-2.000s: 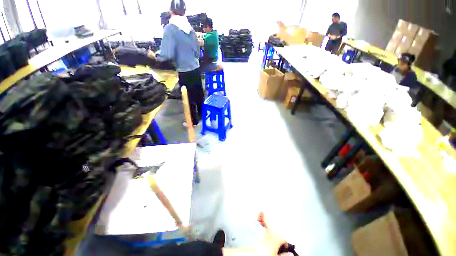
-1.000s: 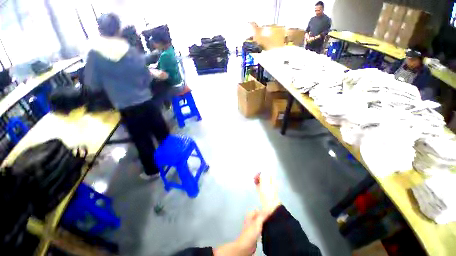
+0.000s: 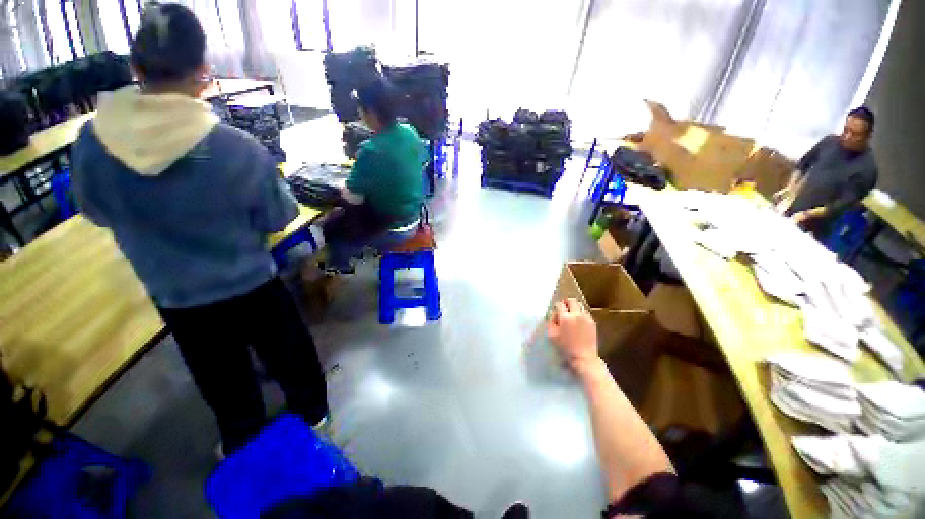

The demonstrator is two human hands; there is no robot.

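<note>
My right hand (image 3: pixel 575 332) is right of centre, arm bare up to a dark sleeve, fingers curled. It appears in front of the near left corner of an open cardboard box (image 3: pixel 631 316). Whether it touches the box or holds something small, I cannot tell. My left hand is not in view; only dark clothing shows at the bottom edge.
A person in a grey-blue top (image 3: pixel 193 193) stands close on the left by a yellow table (image 3: pixel 71 294). A person in green (image 3: pixel 396 177) sits beyond. Blue stools (image 3: pixel 279 471) stand near. White stacks (image 3: pixel 811 390) lie on the right table.
The view has moved forward up the aisle; the standing person and box are nearer. My left hand, at my right wrist a second ago, has left the picture. My right forearm is now bare.
</note>
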